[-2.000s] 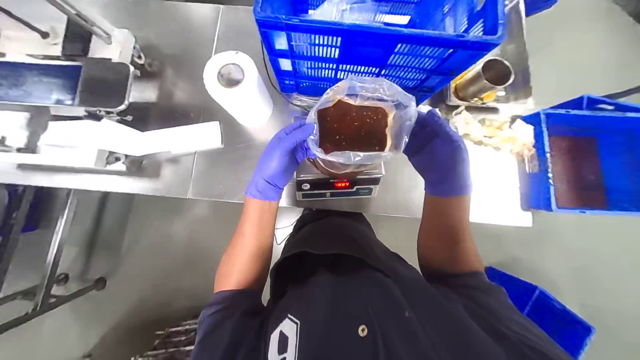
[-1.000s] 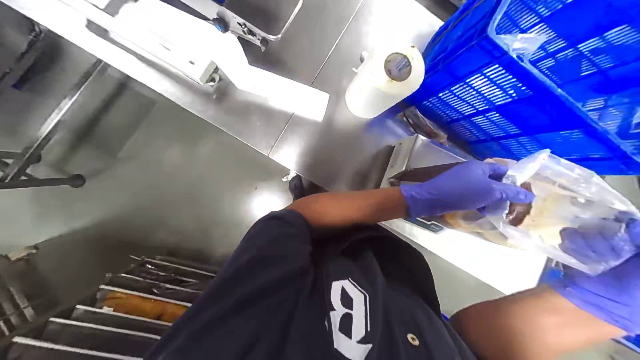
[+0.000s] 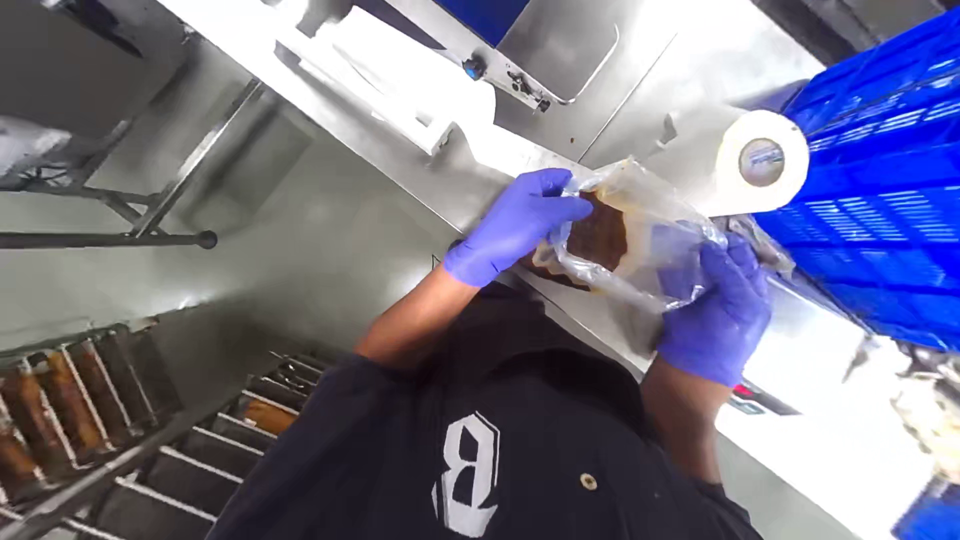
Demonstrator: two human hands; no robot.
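Both of my hands wear purple gloves and hold a clear plastic bag [image 3: 652, 202] by its open mouth. Dark reddish-brown contents [image 3: 600, 234] show inside, with an orange-brown smear on the plastic around them. My left hand [image 3: 521, 223] pinches the bag's left rim, thumb and fingers close together. On the opposite side my right hand [image 3: 716, 311] grips the rim, some of its fingers seen through the film. The bag is over the steel table's front part. Beyond it lies a large white roll [image 3: 761, 161]. A digital scale [image 3: 761, 399] shows partly beside my right forearm.
Blue plastic crates [image 3: 885, 187] stand at the right. A steel machine [image 3: 517, 79] with a knob and bent rod is at the back, near a white sheet-like piece [image 3: 420, 75]. Wire racks [image 3: 225, 439] with brown items stand at lower left, and a metal stand [image 3: 169, 187] above them.
The view has swung left. The bag was above the scale two seconds ago; now my hands hold it left of the scale, near the white roll.
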